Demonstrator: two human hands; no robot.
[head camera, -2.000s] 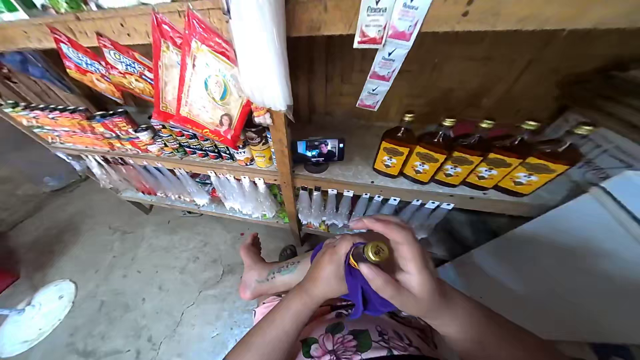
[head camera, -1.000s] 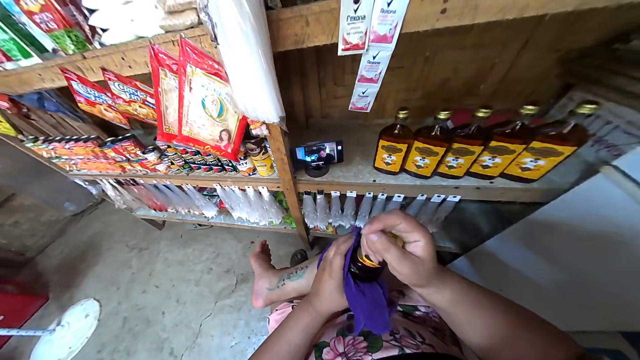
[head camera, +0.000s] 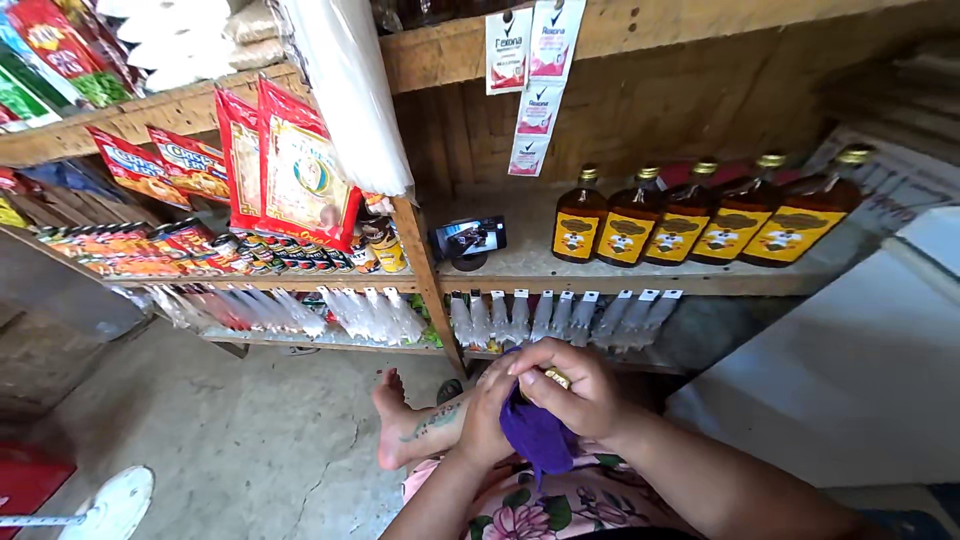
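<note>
Above my lap, my left hand (head camera: 487, 412) is closed around a bottle wrapped in a purple cloth (head camera: 538, 437). Only the gold cap of the bottle (head camera: 556, 377) shows; the glass is hidden by cloth and fingers. My right hand (head camera: 574, 386) curls over the neck, its thumb and fingers around the cap. The cloth hangs down below both hands. Beyond them, several brown glass bottles (head camera: 679, 225) with yellow labels and gold caps stand side by side on the shelf.
A phone (head camera: 471, 238) leans on a small stand on the shelf (head camera: 517, 283). Small plastic packs hang under the shelf edge. Cans (head camera: 187, 240) and red food packets (head camera: 300, 172) are at the left. A white surface (head camera: 825, 390) slants at the right. A foot (head camera: 390, 420) rests on the concrete floor.
The bottle's cap shows upward between my hands in the oldest frame; a second ago the right hand covers it and the bottle tilts. Now the gold cap shows again between my right fingers.
</note>
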